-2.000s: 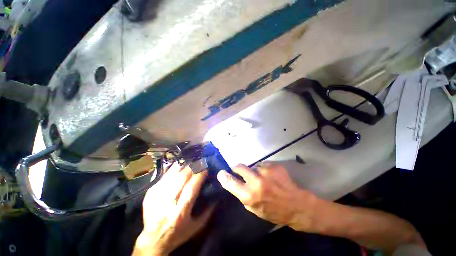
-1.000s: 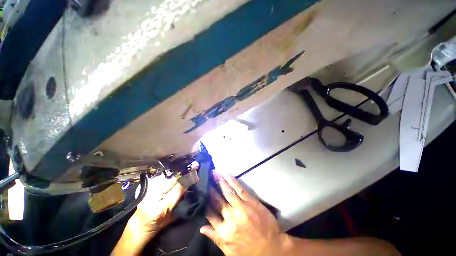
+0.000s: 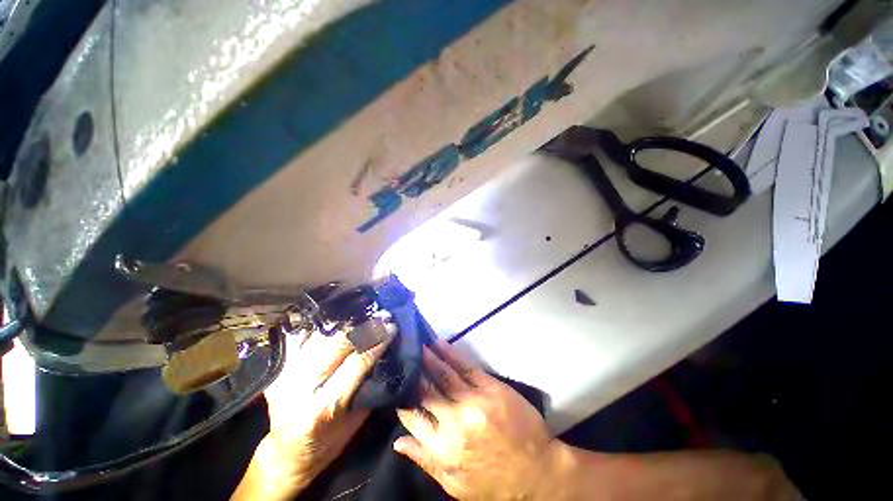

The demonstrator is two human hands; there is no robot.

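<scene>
Dark fabric runs from the needle area down between my hands, with more dark cloth below. My left hand lies on it left of the needle area, its fingertips beside a small metal block. My right hand presses on the fabric's right edge, fingers bent and holding the cloth. The sewing machine head, off-white with a blue stripe, spans above both hands. The needle and presser foot cannot be made out; glare and machine parts hide them. A yellowish block hangs left of my left hand.
Black-handled shears lie on the white machine bed, right of the needle area. A tiny dark scrap lies below them. White paper templates are at the far right. A curved metal guard loops at the lower left.
My right hand has moved from the bed's edge onto the fabric beside my left hand. More folded dark cloth shows between the hands. The view has shifted, and the machine head sits further left.
</scene>
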